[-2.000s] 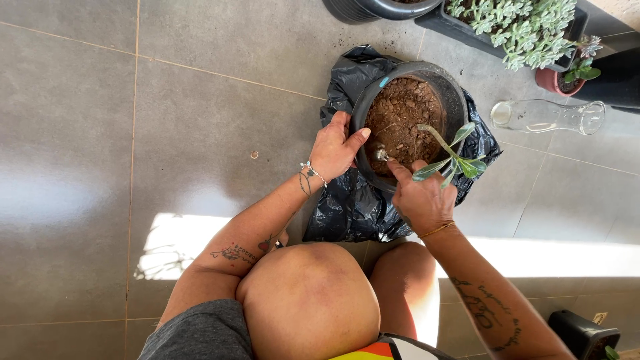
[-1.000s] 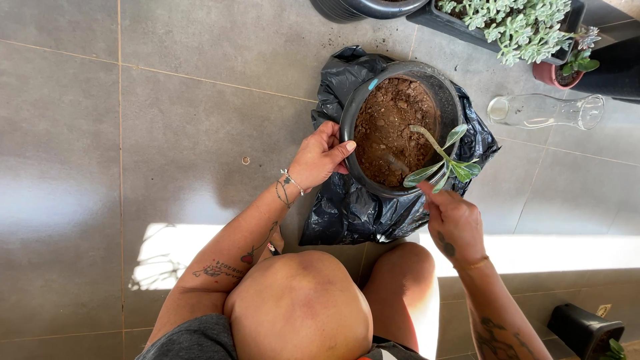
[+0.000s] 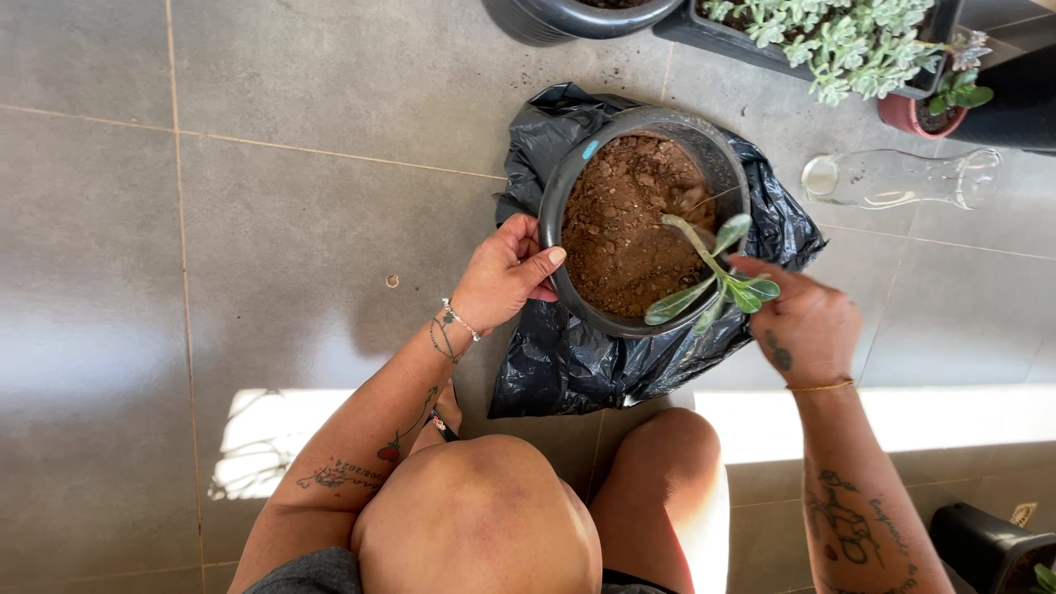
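A round black plastic plant pot (image 3: 554, 198) filled with brown soil (image 3: 631, 219) stands on a crumpled black plastic bag (image 3: 569, 363). My left hand (image 3: 516, 268) grips the pot's left rim, thumb on top and fingers against the outer wall. A leafy plant stem (image 3: 695, 239) slants over the right part of the soil, its green leaves (image 3: 747, 290) reaching past the near right rim. My right hand (image 3: 813, 318) is at that rim beside the leaves; its fingertips are partly hidden behind them, so whether they hold anything is unclear.
A clear glass carafe (image 3: 899, 179) lies on its side on the tiled floor at right. Behind are a large black pot (image 3: 561, 21), a black planter of pale succulents (image 3: 866, 49) and a small terracotta-coloured pot (image 3: 903, 115). Another black pot (image 3: 982, 536) stands at lower right.
My right hand was over the soil two seconds ago, with a finger near a small whitish thing; it has moved right to the rim. My left hand still holds the pot.
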